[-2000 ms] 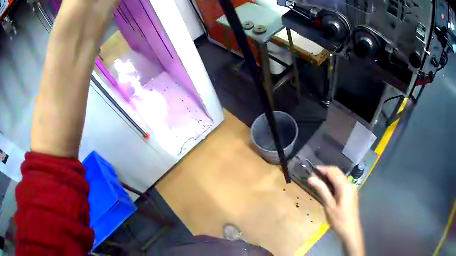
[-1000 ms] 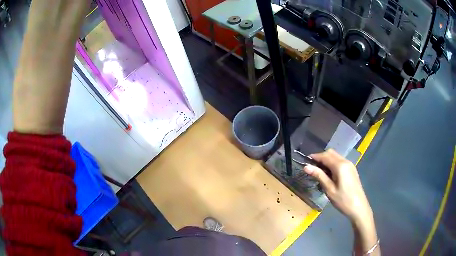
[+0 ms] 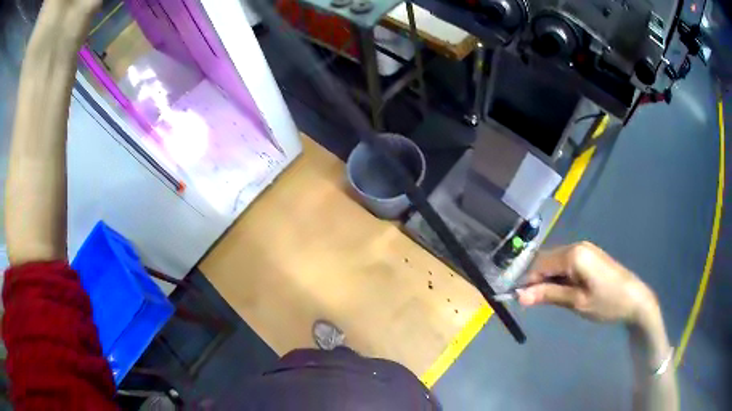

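Observation:
A long black belt strap [image 3: 453,241] hangs slantwise across the middle of the view, its upper part blurred and its lower end free in the air at the lower right. My right hand [image 3: 590,281] holds small silver snips [image 3: 506,296] between thumb and fingers; their tips are at the strap's edge near its lower end. Whether they touch it I cannot tell. My left forearm in a red sleeve [image 3: 52,321] is raised along the left edge; the hand is cut off by the top edge.
Grey bin [image 3: 387,201] behind the strap on the tan floor board [image 3: 321,249]. Blue crate [image 3: 120,305] at the lower left, pale cabinet [image 3: 144,217] with purple curtain. Machine with black wheels [image 3: 556,36] at the top right. Green-capped bottle [image 3: 514,247] and stained tray [image 3: 449,217] beyond my right hand.
The strap has swung from near upright to a slant, its lower end moving right and down. My right hand with the snips has moved right and slightly down. The view has shifted.

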